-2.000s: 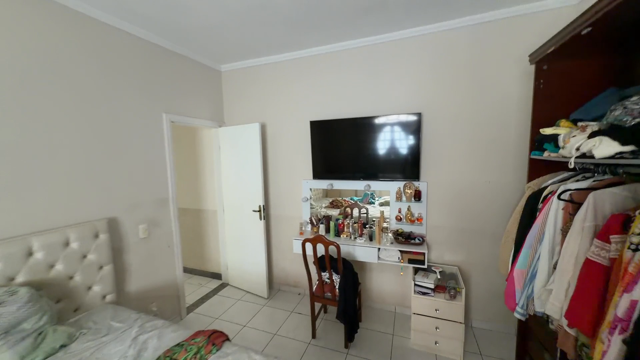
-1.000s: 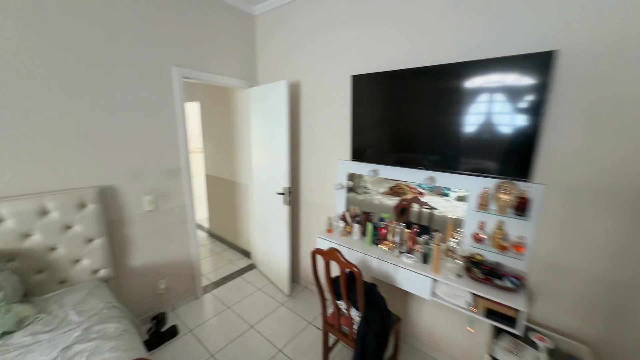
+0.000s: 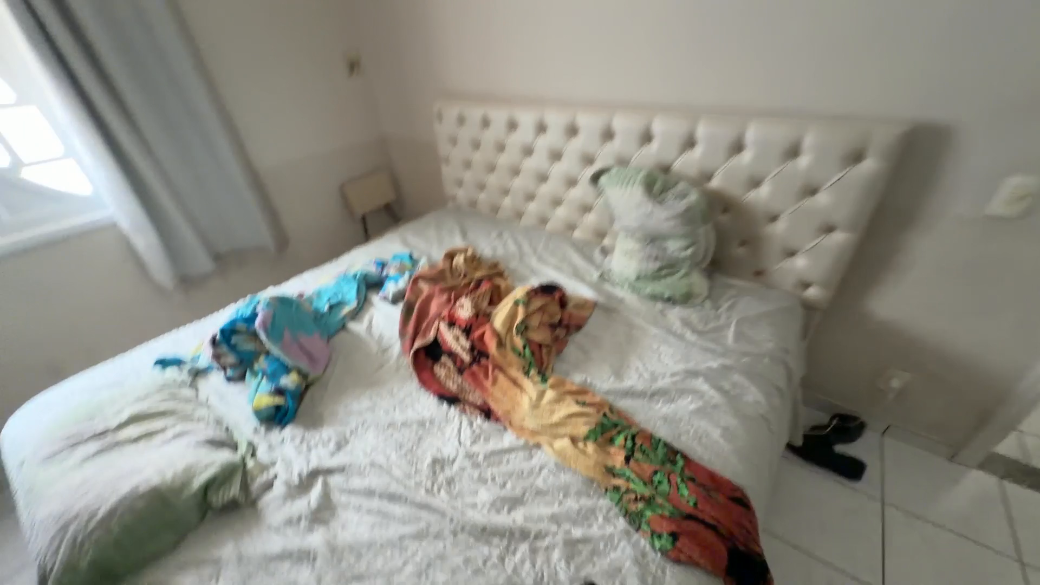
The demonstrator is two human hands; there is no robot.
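Note:
Neither of my hands shows in the head view. A bed with a rumpled white sheet fills most of the view. Across its middle lies a crumpled blanket in orange, red, yellow and green, its lower end near the bed's right edge. To its left is a bunched blue patterned cloth with a pink patch. One pale green and white pillow leans upright on the tufted cream headboard; another pillow lies at the near left corner.
A grey curtain hangs beside the bright window at left. A small cream object on legs stands beyond the bed. Dark footwear lies on the white floor tiles at right, near a wall outlet.
The view has swung far left, from the television, dressing table and door to the bed. No movement of an object is plain.

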